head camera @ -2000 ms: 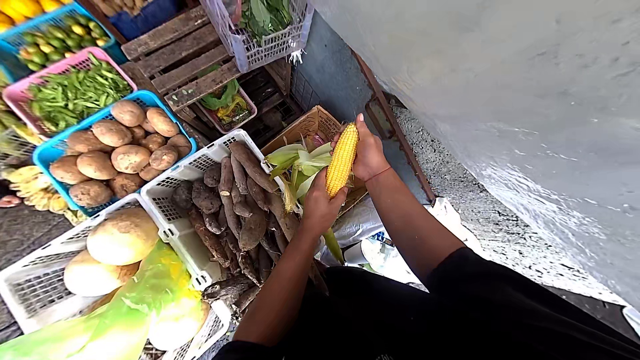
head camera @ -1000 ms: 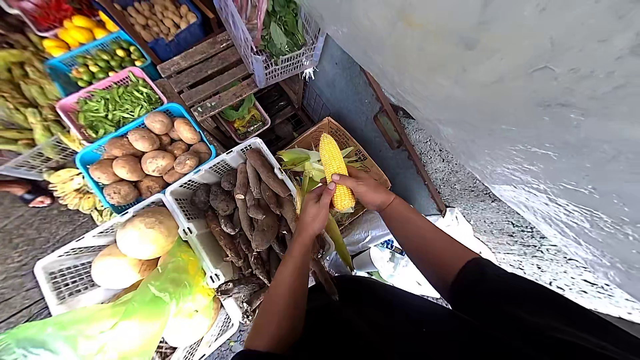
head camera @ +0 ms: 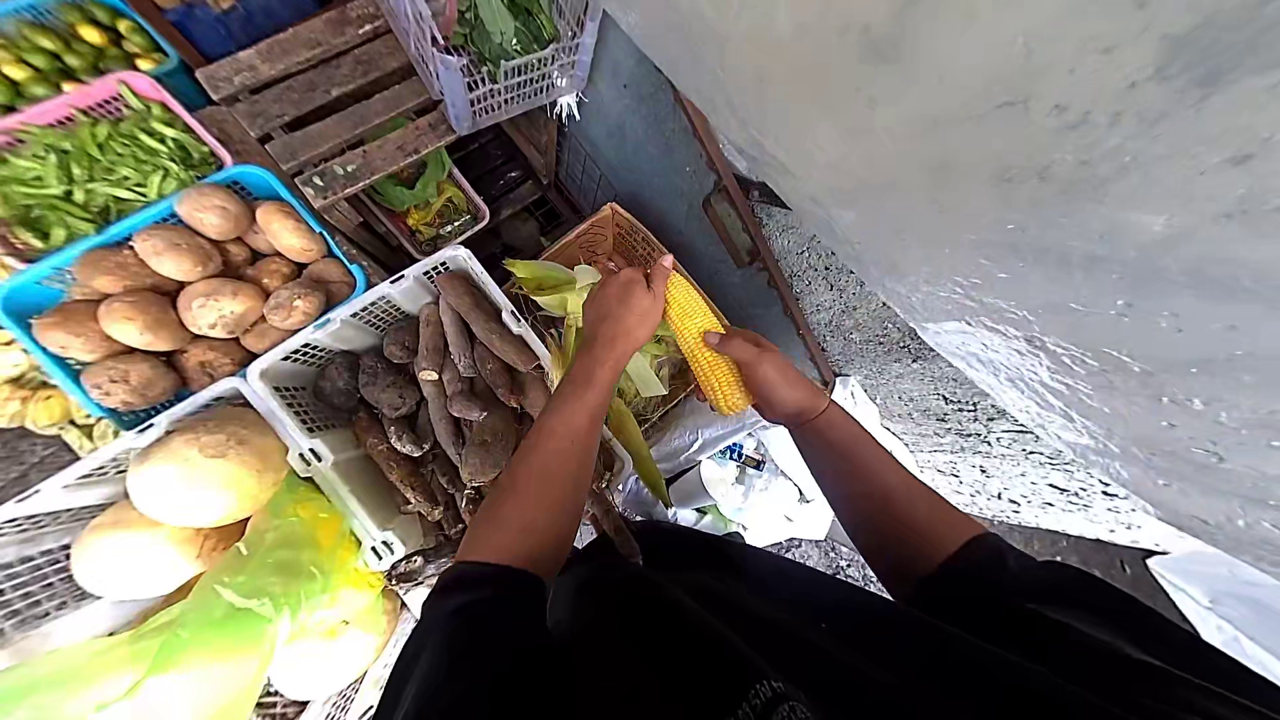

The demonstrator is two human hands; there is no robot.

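Observation:
A husked yellow ear of corn (head camera: 703, 342) slants between my two hands, above a cardboard box (head camera: 640, 238) that holds pale green husks (head camera: 553, 288). My right hand (head camera: 768, 376) grips the corn's lower end, thumb on the kernels. At its upper end is my left hand (head camera: 625, 308), back of the hand up and fingers largely hidden; its thumb lies by the corn's tip. Whether those fingers hold the corn or some husk cannot be told. One long green husk (head camera: 637, 450) hangs over the box's near edge.
Left of the box stands a white plastic crate (head camera: 372, 318) of cassava-like roots. Beyond are a blue basket (head camera: 262, 180) of potatoes, a pink basket (head camera: 150, 92) of green pods and a slatted wooden crate (head camera: 345, 125). A grey wall (head camera: 980, 190) rises at right.
My left hand has moved from the corn's lower end to its upper end. The corn now tilts the other way, with its lower end toward my right hand.

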